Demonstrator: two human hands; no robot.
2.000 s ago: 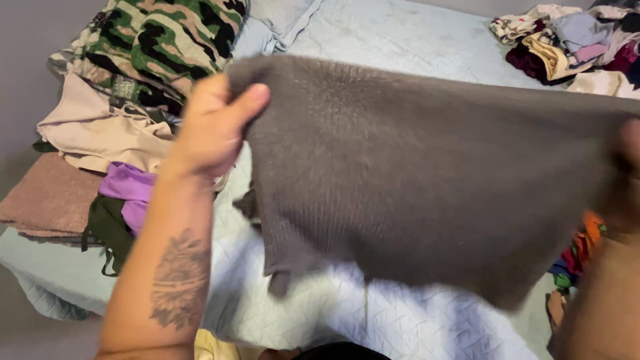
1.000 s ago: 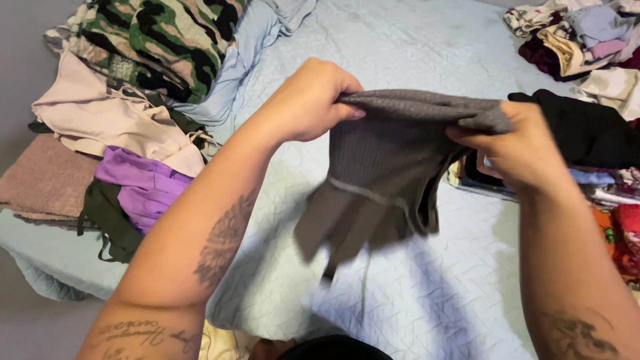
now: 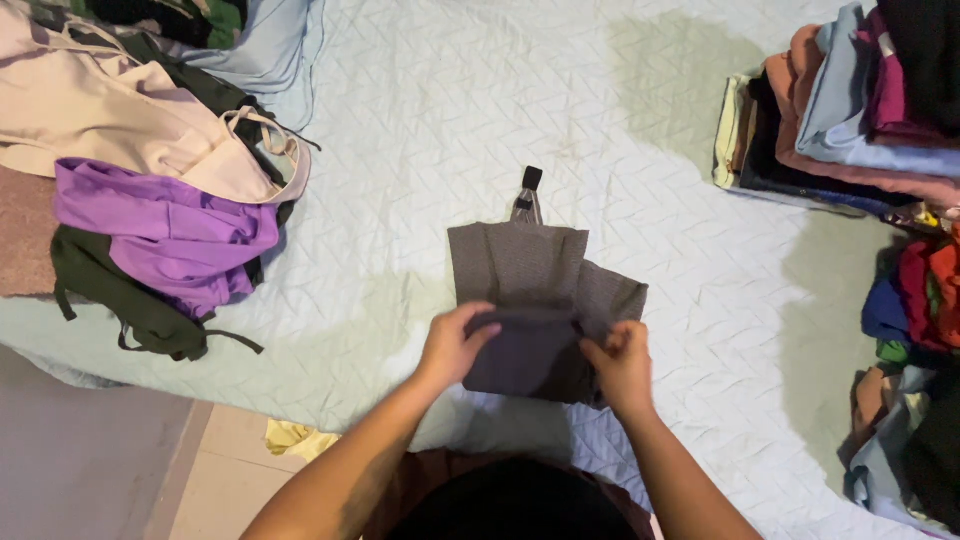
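Observation:
A dark grey ribbed garment (image 3: 525,262) lies partly folded on a light blue quilted bedspread (image 3: 390,187). Its near part is doubled over into a smooth dark panel. My left hand (image 3: 454,345) pinches the fold's left corner between thumb and fingers. At the fold's right corner, my right hand (image 3: 622,364) grips the cloth. A strap end with a black tip (image 3: 532,178) sticks out from the garment's far edge. One grey flap spreads out toward the right, beyond my right hand.
At left are a beige strappy garment (image 3: 180,142), a purple garment (image 3: 187,232) and a dark green one (image 3: 124,292). Folded clothes (image 3: 832,127) are stacked at upper right, with loose colourful clothes (image 3: 919,292) below. Yellow cloth (image 3: 296,439) lies on the floor beyond the bed's edge.
The grey garment was held up in the air between both hands; now it lies on the bedspread, partly folded. Both hands have come down with it. The view has tilted downward.

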